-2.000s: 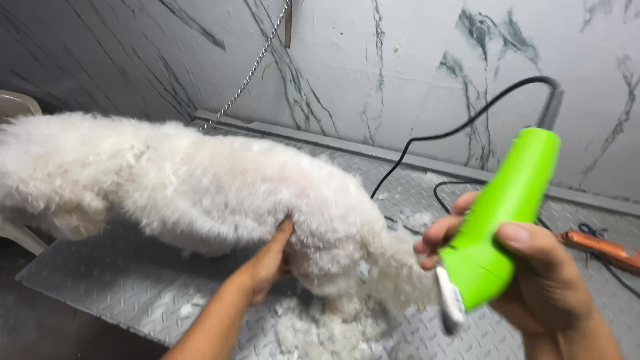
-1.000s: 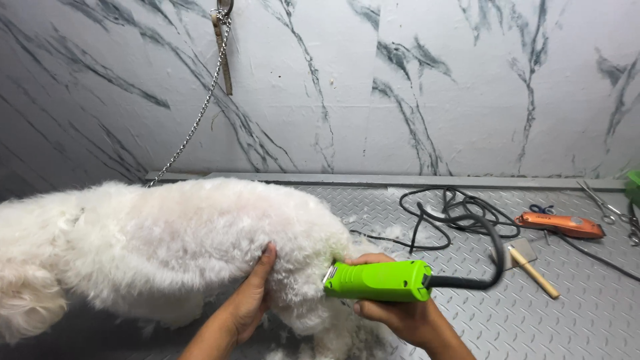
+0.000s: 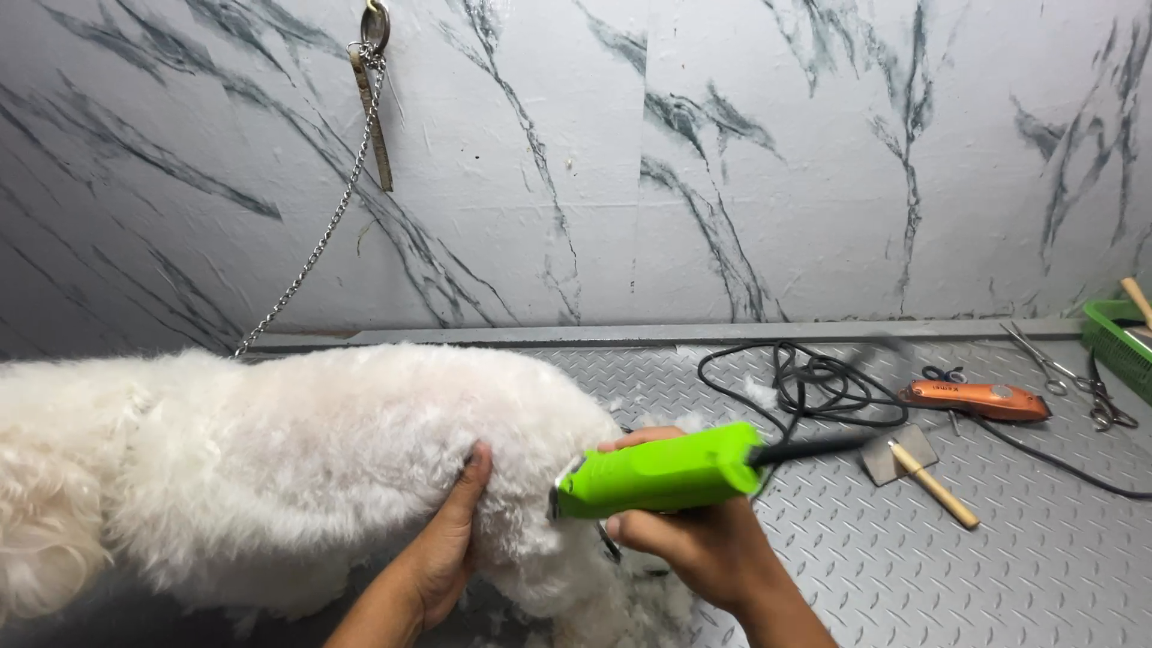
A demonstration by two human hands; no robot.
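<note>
A white, fluffy dog [image 3: 342, 441] stands side-on on a grey diamond-plate table, its head at the left edge. My left hand [image 3: 445, 540] rests against its flank just ahead of the hind leg, thumb on the coat, the other fingers partly hidden beneath the body. In my right hand [image 3: 702, 531] is a lime-green corded electric clipper [image 3: 666, 470], its blade end pointing left at the fur of the upper hind leg. The black cord runs off to the right from the clipper's back end. Cut fur [image 3: 648, 594] lies below the rump.
A chain [image 3: 337, 216] hangs from a ring by the marbled wall down to the dog. To the right lie coiled black cord [image 3: 814, 382], an orange clipper [image 3: 976, 400], a slicker brush with a wooden handle [image 3: 940, 490], scissors [image 3: 1048, 360] and a green basket [image 3: 1116, 346].
Two seconds ago the green clipper was held upright, away from the dog; now it lies level at the hind leg. My left hand stays at the flank. The view has swung right.
</note>
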